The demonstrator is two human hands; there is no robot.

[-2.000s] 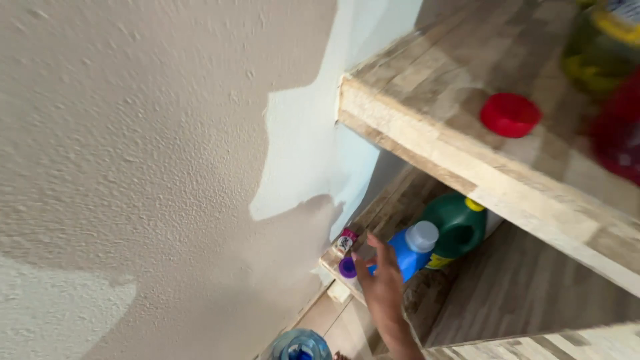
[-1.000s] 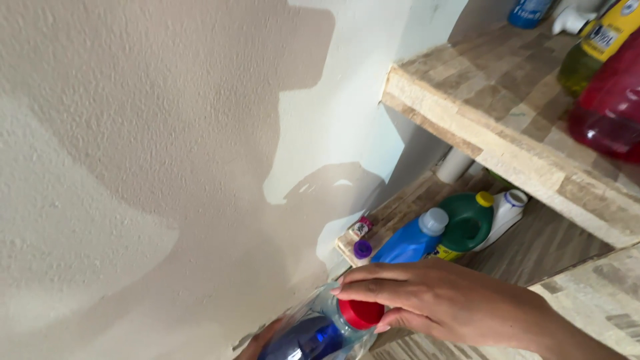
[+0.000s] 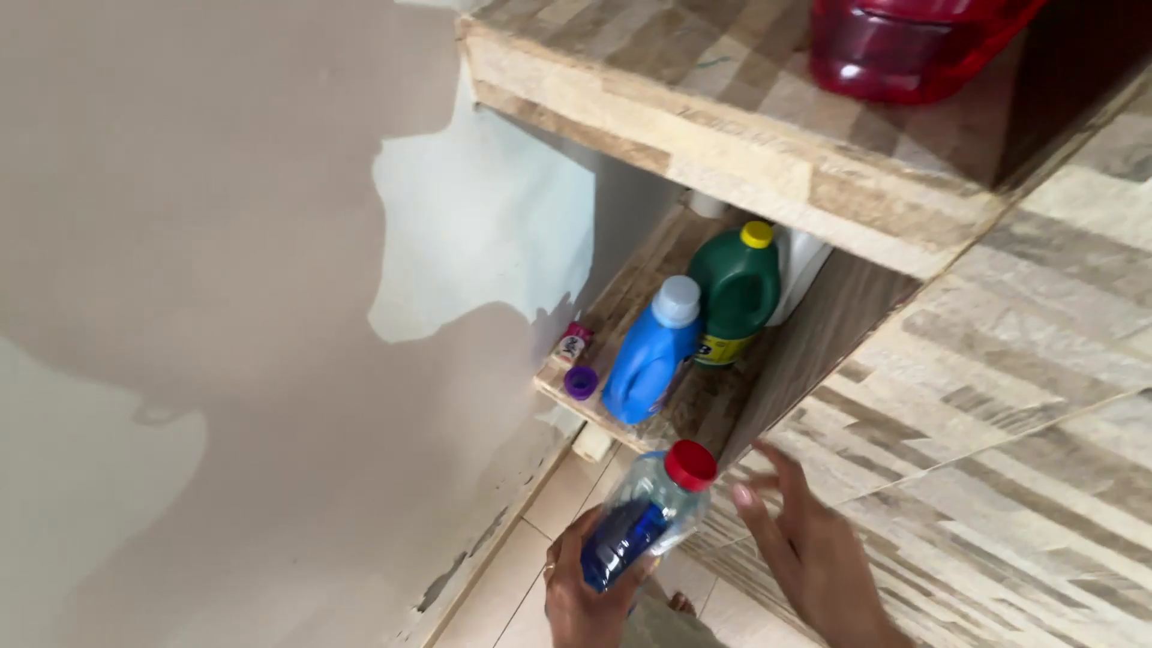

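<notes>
Gripped around its lower part, a clear plastic bottle [image 3: 630, 531] of dark blue liquid rests in my left hand [image 3: 585, 576]. A red cap [image 3: 691, 465] sits on the bottle's mouth. To the right of that cap, my right hand [image 3: 810, 549] is raised with its fingers apart, touching nothing. Just beyond the bottle, on the lower shelf, stand a blue jug with a pale cap [image 3: 643, 364] and a dark green jug with a yellow cap [image 3: 736, 288]. A purple cap [image 3: 580, 382] lies at the shelf's front, beside a small pink packet [image 3: 574, 343].
The upper tiled shelf [image 3: 648, 135] juts out above the lower shelf [image 3: 551, 387] and bears a red bottle [image 3: 909, 45]. A textured wall [image 3: 225, 270] rises on the left, a tiled panel [image 3: 1017, 360] on the right. Floor tiles [image 3: 504, 585] show below.
A second ago my right hand was on the red cap at the bottle's mouth; now it is off it, to the right. Two seconds ago a red cap lay on the upper shelf.
</notes>
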